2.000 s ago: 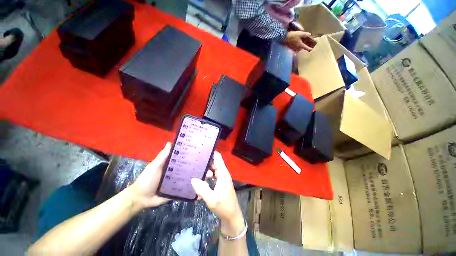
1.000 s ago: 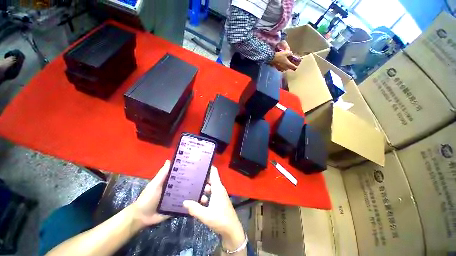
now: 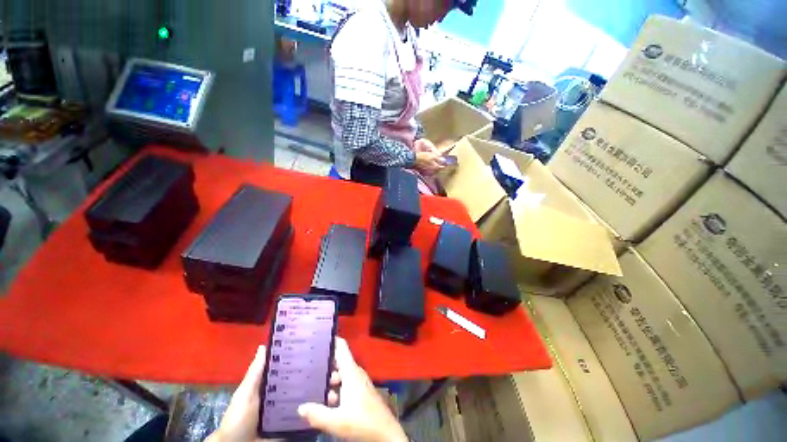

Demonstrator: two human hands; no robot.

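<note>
A dark smartphone [image 3: 298, 367] with a lit pinkish screen showing a list is held upright at the bottom centre, in front of the red table's near edge. My left hand [image 3: 242, 406] holds its left side and is cut off by the lower frame edge. My right hand [image 3: 354, 401] is at its right side, with fingers at the edge and the thumb over the lower screen. Black boxes [image 3: 240, 226] stand in stacks on the red table [image 3: 112, 319], larger ones at left, smaller ones [image 3: 399, 292] at centre and right.
A thin white strip [image 3: 464, 324] lies on the table's right part. A machine with a blue screen [image 3: 161, 93] stands behind. A person [image 3: 371, 95] stands beyond the table beside an open carton [image 3: 552, 233], holding a small dark item. Sealed brown cartons [image 3: 639, 168] are stacked at right.
The view has tilted up, so the phone, both hands and the table sit lower, and the machine's screen and more of the person show. The phone stays held in both hands.
</note>
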